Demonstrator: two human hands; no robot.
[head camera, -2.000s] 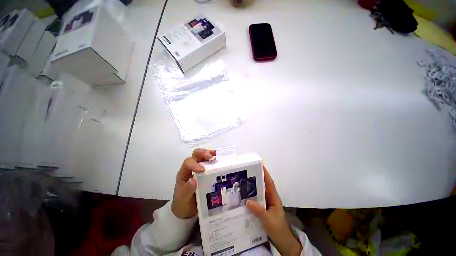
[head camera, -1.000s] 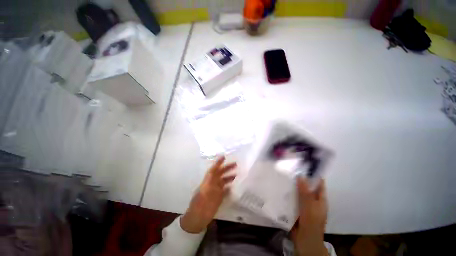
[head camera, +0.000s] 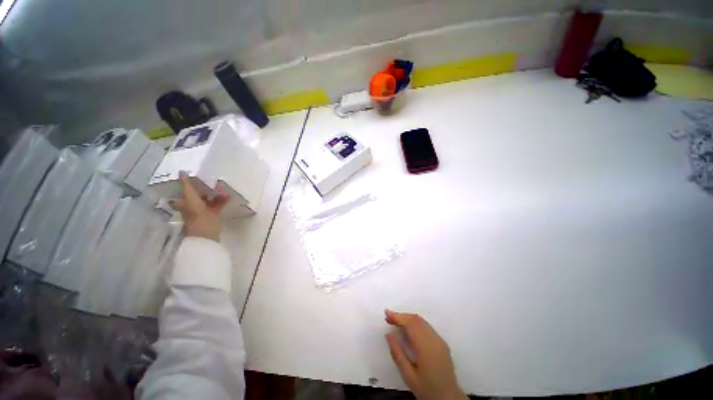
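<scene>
My left hand (head camera: 200, 209) reaches to the stacked white retail boxes (head camera: 238, 173) at the left. One finger lies on the top face of the upper box and the others are against its near end, gripping it; the hand hides part of that end. My right hand (head camera: 422, 353) is empty, fingers apart, over the table near its front edge. A single white carton (head camera: 335, 166) with a dark picture lies flat behind the clear plastic bags (head camera: 349, 242).
Wrapped white cartons (head camera: 86, 230) stand in a row at the far left. A smartphone (head camera: 419, 150), an orange item in a clear cup (head camera: 385, 87), a dark cylinder (head camera: 241, 94), a dark red bottle (head camera: 578, 43), a black pouch (head camera: 621, 70) and small white parts (head camera: 698, 148) lie farther back.
The carton that was in my hands, then in my right hand over the table, is no longer seen there. My left hand has moved to the stack at left; my right hand is empty.
</scene>
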